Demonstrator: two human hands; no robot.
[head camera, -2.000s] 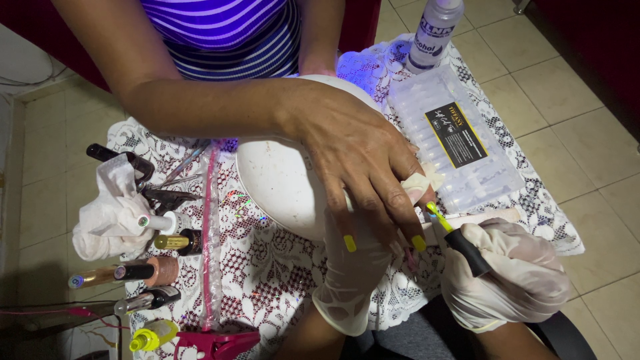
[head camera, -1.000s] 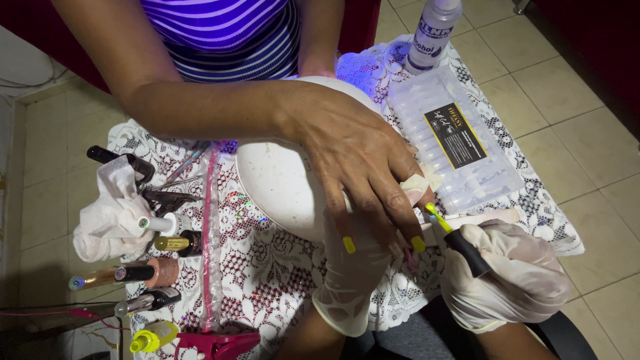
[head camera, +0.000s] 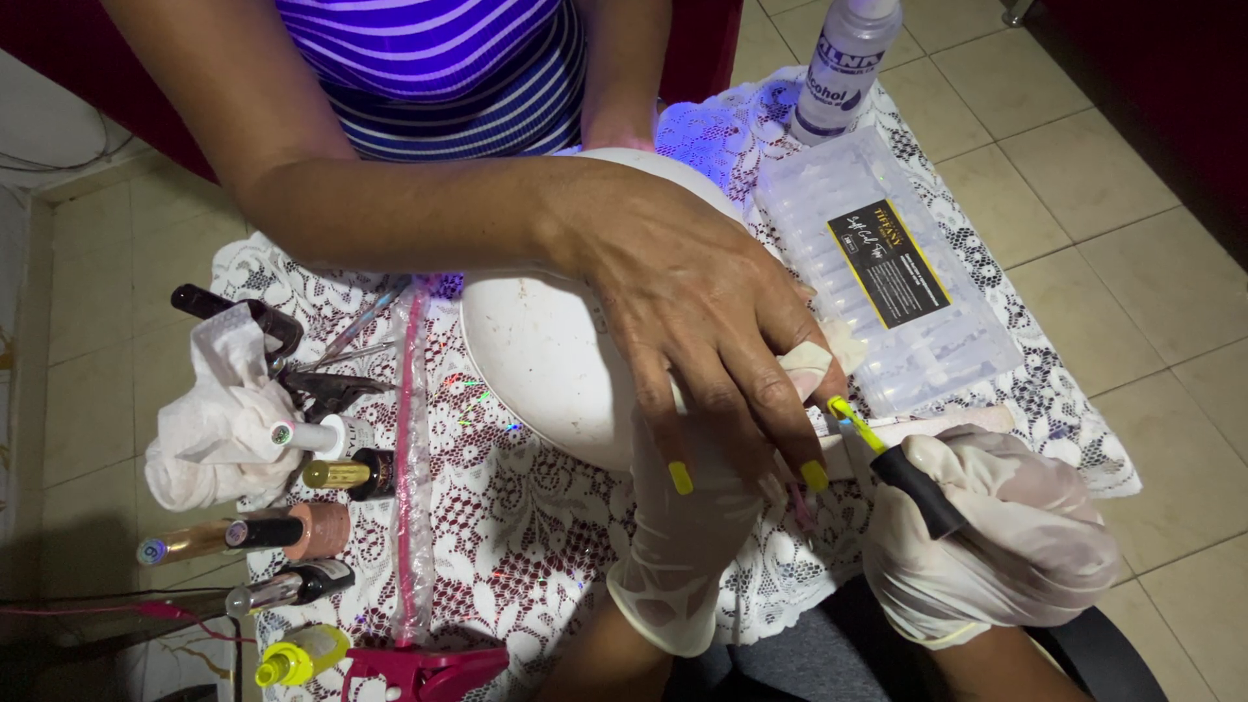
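My right hand (head camera: 990, 531), in a whitish glove, holds the black cap of a nail polish brush (head camera: 916, 487). The brush's yellow tip touches the index fingertip of the other person's hand (head camera: 712, 312). Two other nails on that hand are bright yellow. My left hand (head camera: 682, 526), also gloved, is under that hand and grips its index finger near the tip; most of my fingers are hidden. The other person's hand lies palm down over a white rounded nail lamp (head camera: 546, 361). The open yellow polish bottle (head camera: 304, 655) lies at the lower left.
Several polish bottles (head camera: 322, 531), a crumpled white cloth (head camera: 229, 419) and metal tools (head camera: 336, 390) lie at the left on the lace tablecloth (head camera: 507, 575). A clear case of nail tips (head camera: 936, 341) and an alcohol bottle (head camera: 843, 73) are at the right. A pink clip (head camera: 429, 673) lies at the front.
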